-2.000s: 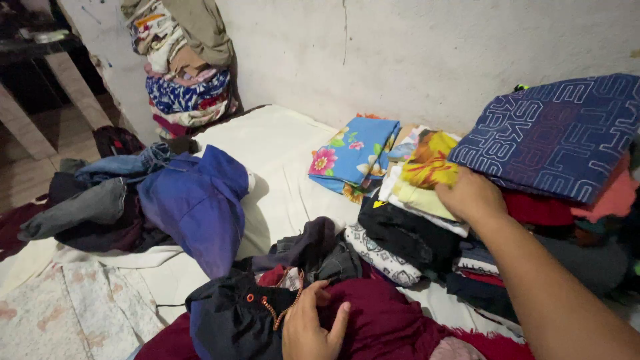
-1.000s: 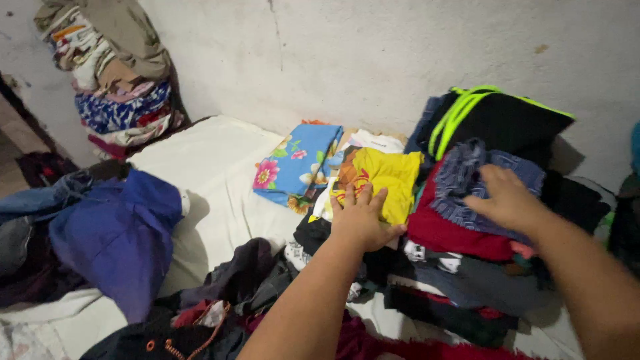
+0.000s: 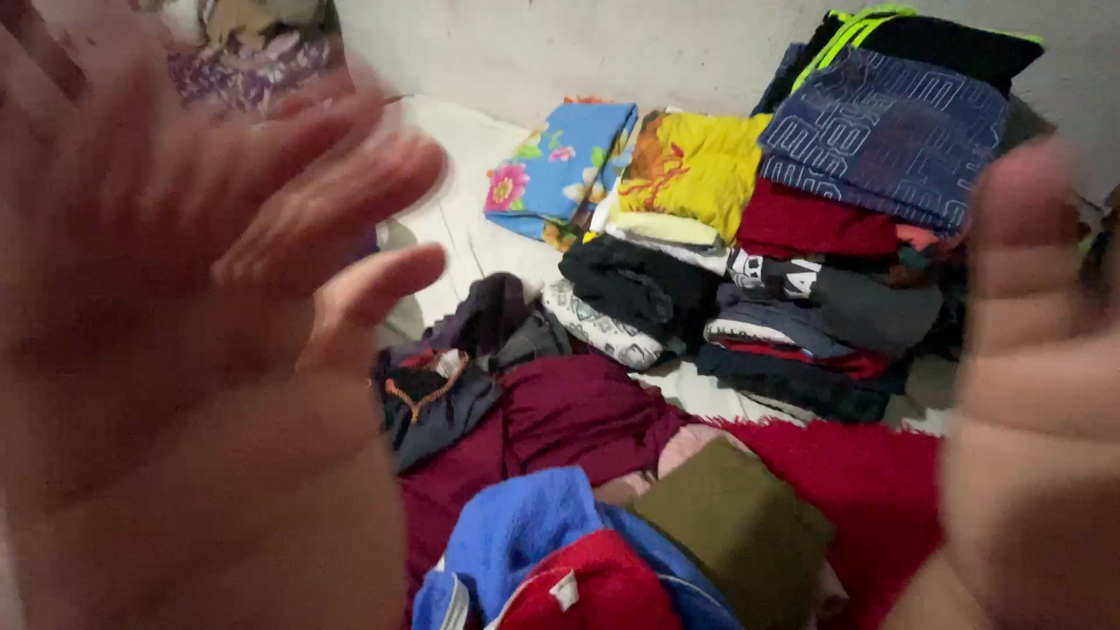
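Observation:
My left hand (image 3: 201, 289), blurred and close to the camera, is raised with its fingers apart and nothing in it. On the right edge my right hand (image 3: 1032, 385) is also up, thumb raised, holding nothing; part of it is out of view. Between them lie a folded blue floral cloth (image 3: 560, 166), a stack topped by a yellow garment (image 3: 709, 171), and a taller stack with a folded navy patterned garment (image 3: 884, 131) near its top. Nearer are a maroon cloth (image 3: 577, 411), a blue garment (image 3: 521, 516), a red garment (image 3: 604, 586) and an olive cloth (image 3: 735, 516).
A red fringed cloth (image 3: 875, 499) spreads at the lower right. Dark clothes (image 3: 490, 315) lie in a loose heap at the centre. Behind everything stands a pale wall (image 3: 569, 44), with another clothes pile (image 3: 254, 61) at the upper left, partly covered by my left hand.
Both hands have come off the stacks and up close to the camera. A second ago they were on the yellow and navy garments. The navy garment now lies flatter on its stack.

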